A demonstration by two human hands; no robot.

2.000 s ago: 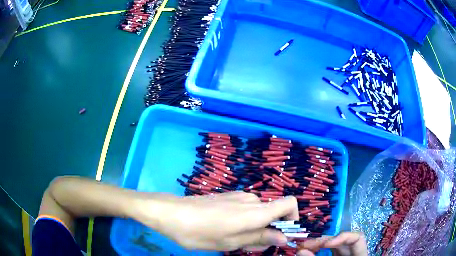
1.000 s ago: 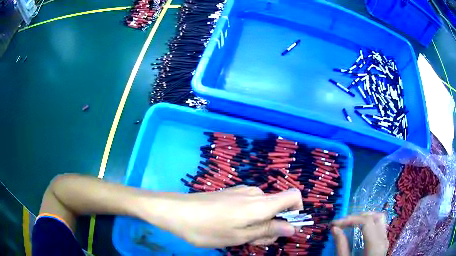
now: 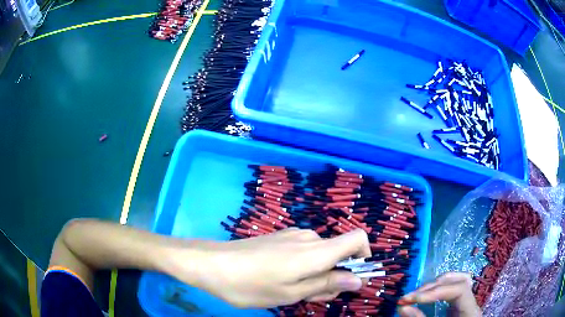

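Observation:
My left hand [image 3: 291, 266] is closed over the light-blue tray [image 3: 162, 210], holding several fanned black-and-white pieces [image 3: 362, 267] with their white ends pointing right. The palm side and black ends are hidden. My right hand [image 3: 443, 295] is at the tray's lower right edge, partly cut off by the picture's bottom. Its thumb and finger are together on what looks like a small red sleeve [image 3: 406, 302], just right of the left hand's pieces. Red-and-black assembled pieces [image 3: 272, 192] lie in overlapping rows in the tray.
A larger blue tote [image 3: 347, 133] beyond holds a heap of black-and-white pieces [image 3: 464, 114] and one loose piece. An open clear bag [image 3: 452, 247] of red sleeves [image 3: 511, 229] is at right. Long black pieces [image 3: 217, 93] and a red-and-black bundle [image 3: 173, 18] lie on the green bench, left of the tote.
My right hand went from the left hand's pieces towards the bag, and is now back nearer the left hand, low at the tray's right edge. The left hand has barely moved.

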